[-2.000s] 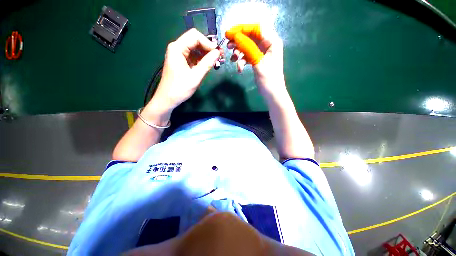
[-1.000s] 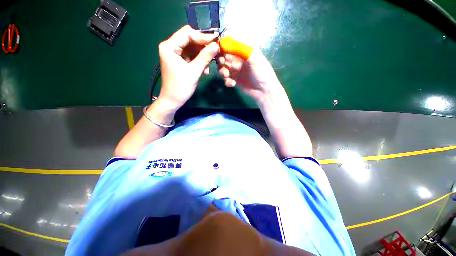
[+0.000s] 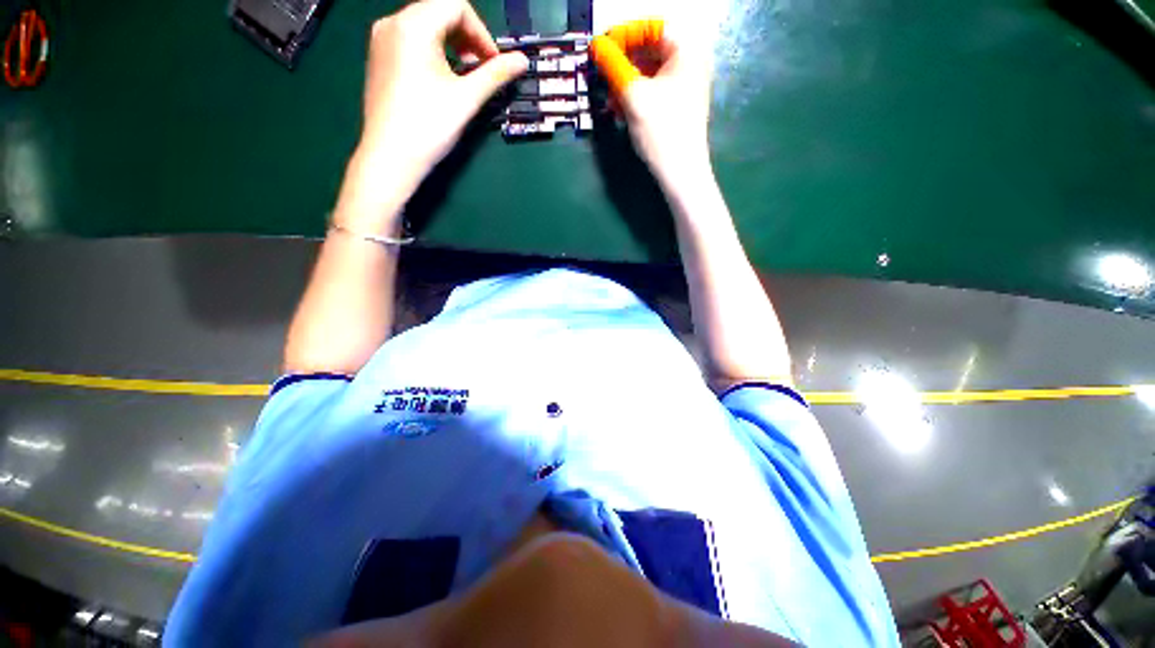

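Observation:
A dark grey and silver frame-type unit [image 3: 552, 91] with pale slots lies on the green bench top at the upper middle. My left hand [image 3: 437, 89] grips its left side between thumb and fingers. My right hand [image 3: 652, 82], with orange finger cots [image 3: 621, 51], is at its upper right corner, fingertips touching it. A flat dark-framed cover or plate [image 3: 547, 15] is beyond the unit, cut off by the top edge. Whether a thin part is between the fingertips cannot be told.
Another dark grey unit [image 3: 281, 23] lies on the bench at the upper left, partly cut off. Red-orange scissors handles [image 3: 25, 51] lie at the far left. The bench's front edge runs just before my body. Red stools [image 3: 975, 620] stand on the floor at the lower right.
The slotted unit now shows between my hands, where only a small dark part showed before. My hands have moved apart and up in the picture. The view has shifted, so bench things sit higher.

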